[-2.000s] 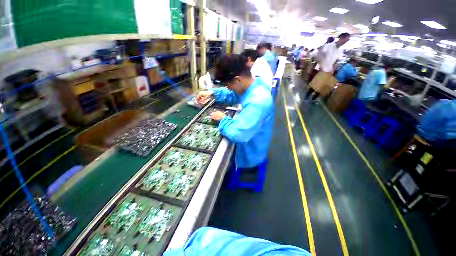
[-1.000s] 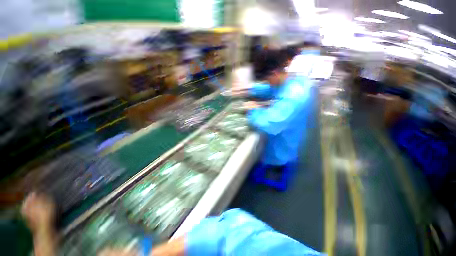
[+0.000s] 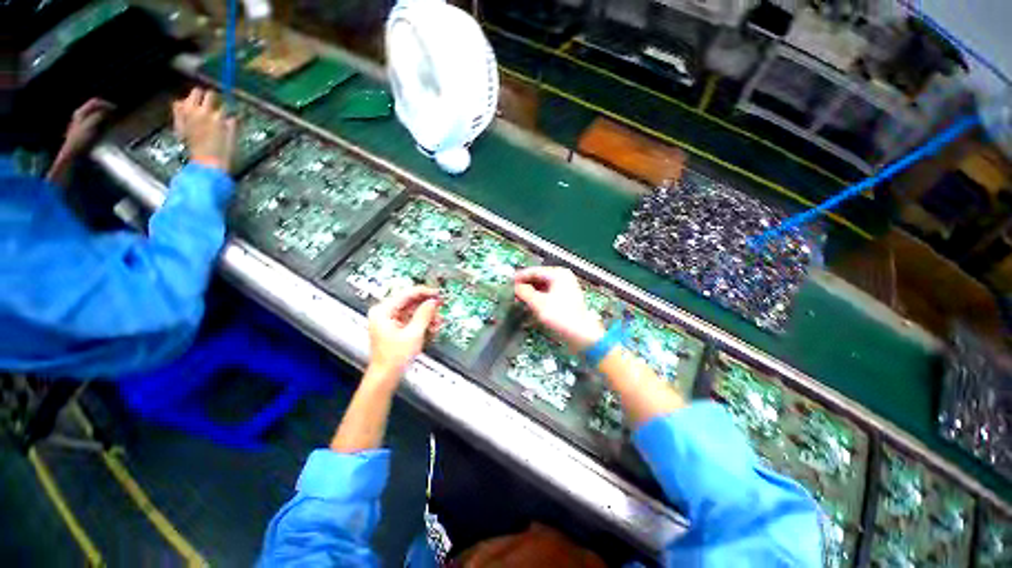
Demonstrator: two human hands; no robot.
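My left hand (image 3: pixel 402 325) is over the near edge of a carrier, thumb and fingertips pinched at a green circuit board (image 3: pixel 463 310). My right hand (image 3: pixel 555 302) is just right of it, above the boundary between two carriers, fingertips pinched together. A bright blue wrist strap (image 3: pixel 604 343) is on my right wrist. Whether either pinch holds a small component is too small to tell. The carrier (image 3: pixel 336 280) under my left hand bears several green boards.
A component pile (image 3: pixel 719 250) lies behind the line, a second (image 3: pixel 977 402) farther right. A white fan (image 3: pixel 443 78) stands behind the carriers. Another worker's blue sleeve (image 3: pixel 108 261) and hands are at left. A metal rail (image 3: pixel 477 414) runs nearest me. A blue cord (image 3: pixel 873 182) crosses upper right.
The view has swung from along the line to the left and down onto the carriers. Both my hands, blurred at the lower left before, are now over the boards with fingertips pinched.
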